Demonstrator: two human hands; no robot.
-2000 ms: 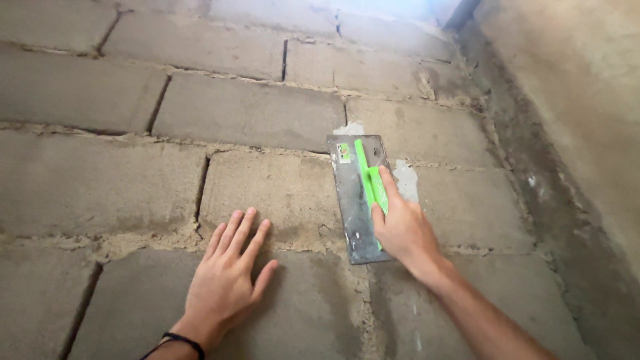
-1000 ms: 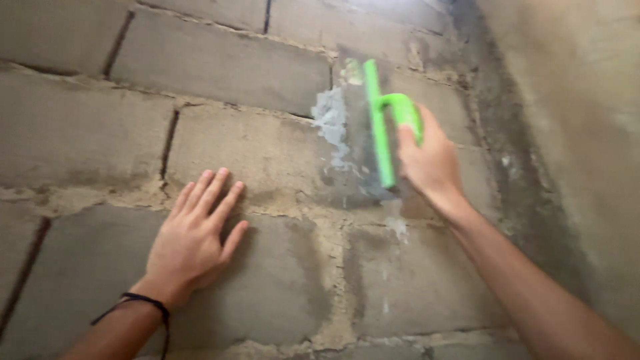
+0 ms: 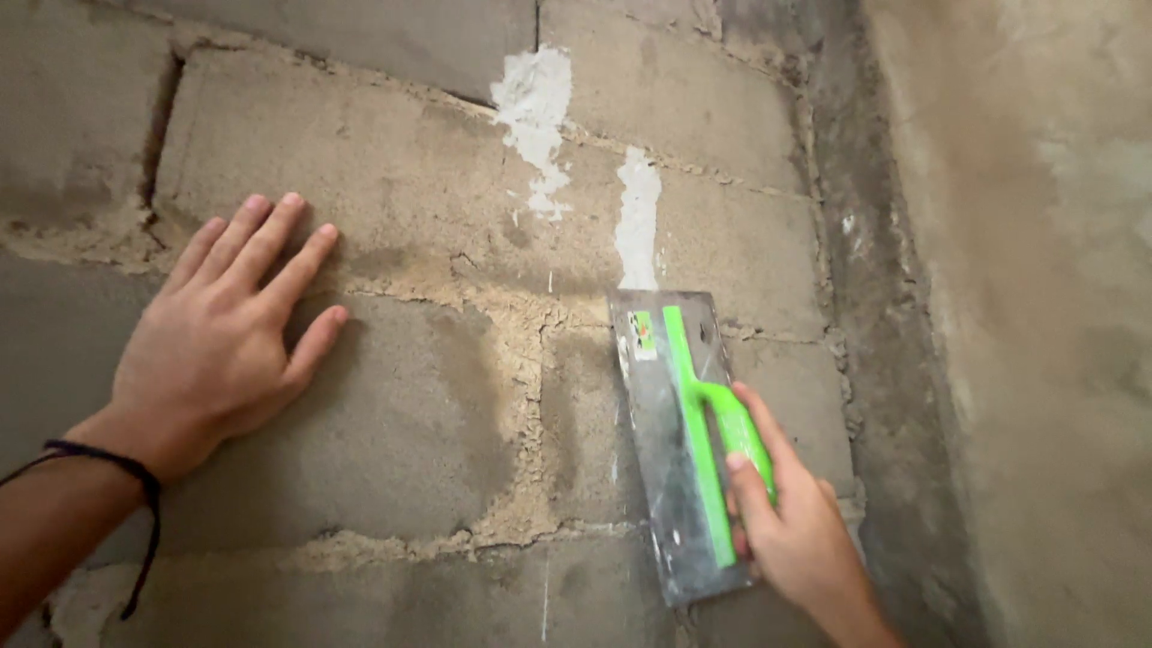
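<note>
My right hand (image 3: 787,504) grips the green handle of a steel plastering trowel (image 3: 661,432), whose blade lies against the concrete block wall (image 3: 387,414). White plaster streaks the wall just above the blade, and a larger white plaster patch (image 3: 535,99) crosses a joint to the upper left. Against the blocks at the left, my left hand (image 3: 225,324) rests palm down with its fingers spread, holding nothing. A dark cord bracelet circles that wrist.
Rough mortar joints (image 3: 531,423) run between the blocks, some standing proud of the surface. At the right, a dark vertical strip (image 3: 886,360) marks the corner with an adjoining smoother wall (image 3: 1044,315).
The trowel in my right hand has moved down the wall from beside the white patch. White plaster that the blade partly covered now shows. My left hand stays on the wall. The view has shifted.
</note>
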